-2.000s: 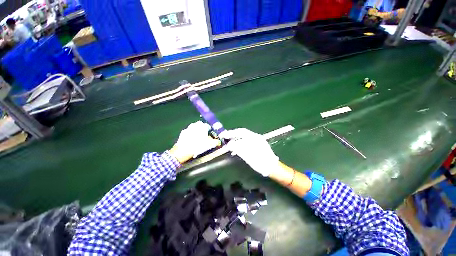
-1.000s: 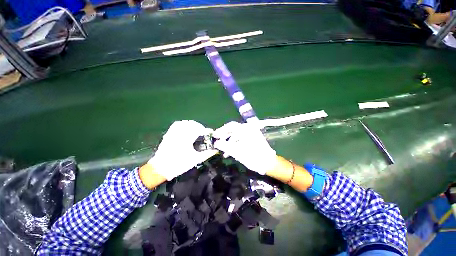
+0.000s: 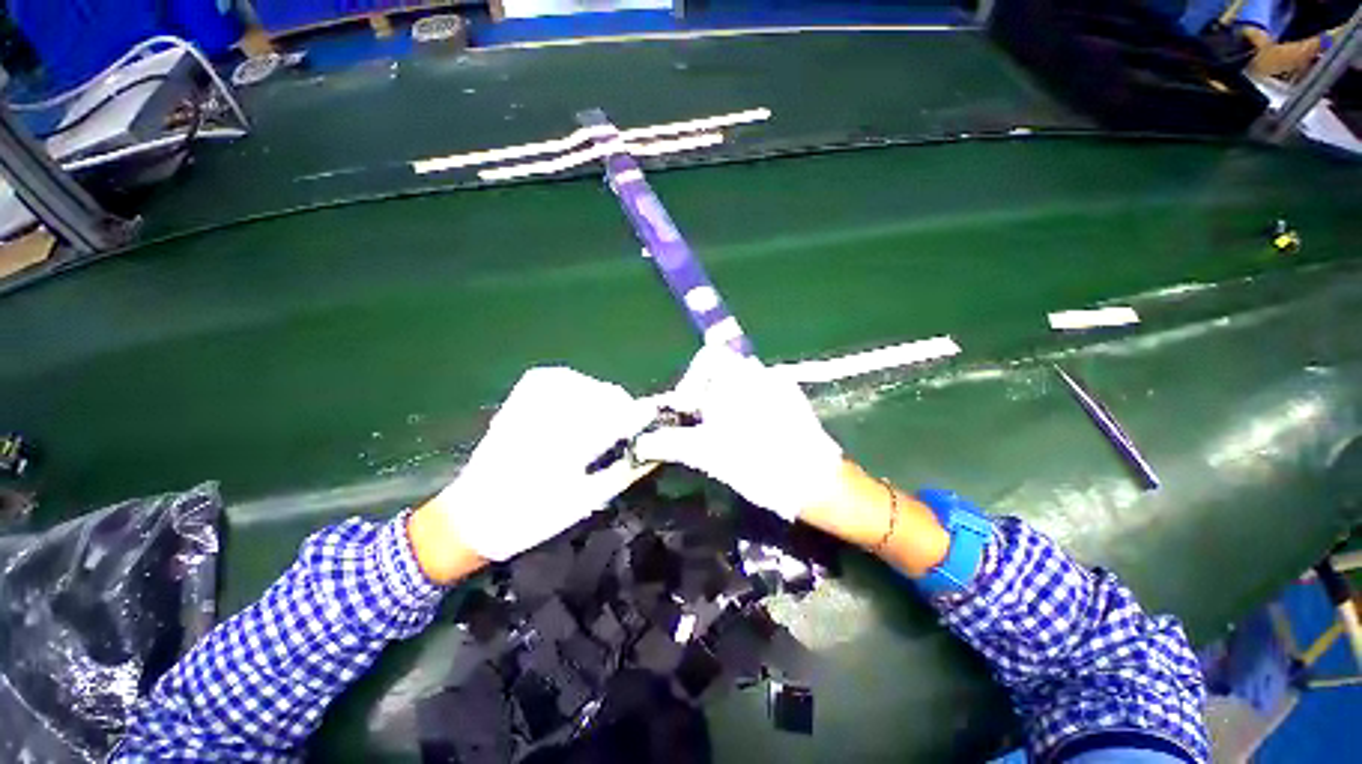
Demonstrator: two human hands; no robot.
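My left hand and my right hand, both in white gloves, meet above the near edge of the green belt. Between their fingertips they hold a small dark circuit board assembly, partly hidden by the fingers; whether a black pad is on it I cannot tell. A loose heap of black insulating pads lies just below my hands, some with shiny bits among them.
A purple strip runs away across the belt, with tape strips at its ends. A short tape piece, thin dark stick and small board lie right. A clear plastic bag lies left.
My hands have moved from the strip's near end to above the pad heap, holding the small assembly. Since a second ago, its angle between the fingertips has changed. The view has tilted down.
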